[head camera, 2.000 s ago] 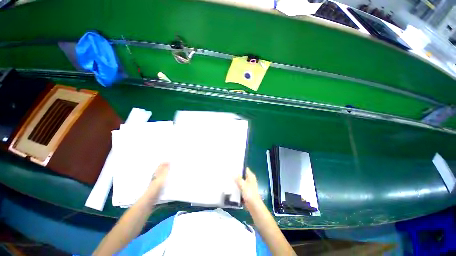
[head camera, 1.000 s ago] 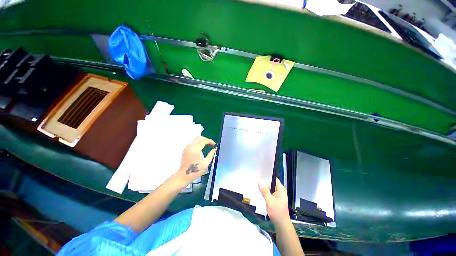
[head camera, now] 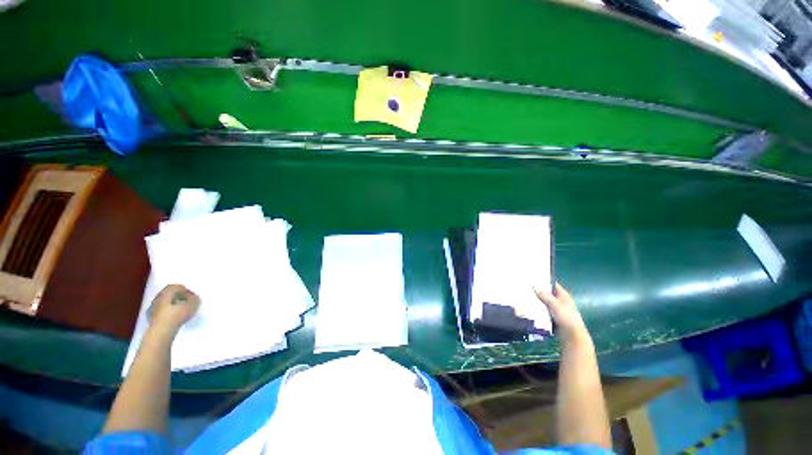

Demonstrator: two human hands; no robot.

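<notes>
My right hand (head camera: 563, 313) grips the right edge of a display panel (head camera: 512, 267), silver-grey side up with a dark strip at its near end. The panel lies on or just over the panel stack (head camera: 462, 267). My left hand (head camera: 173, 307) is on the pile of white sheets (head camera: 233, 275); its fingers are curled, and I cannot tell if they hold a sheet. A separate white sheet or thin stack (head camera: 361, 291) lies on the bench between the pile and the panels.
A brown stack of wooden frames (head camera: 98, 253) stands at the left. A long white strip (head camera: 194, 203) pokes out behind the pile. A blue bag (head camera: 105, 102) and yellow card (head camera: 392, 98) hang on the rail. A small white piece (head camera: 760, 247) lies far right.
The panel has moved right onto or over the stack, still in my right hand. My left hand has moved left onto the white pile. The separate white rectangle now shows where the panel was.
</notes>
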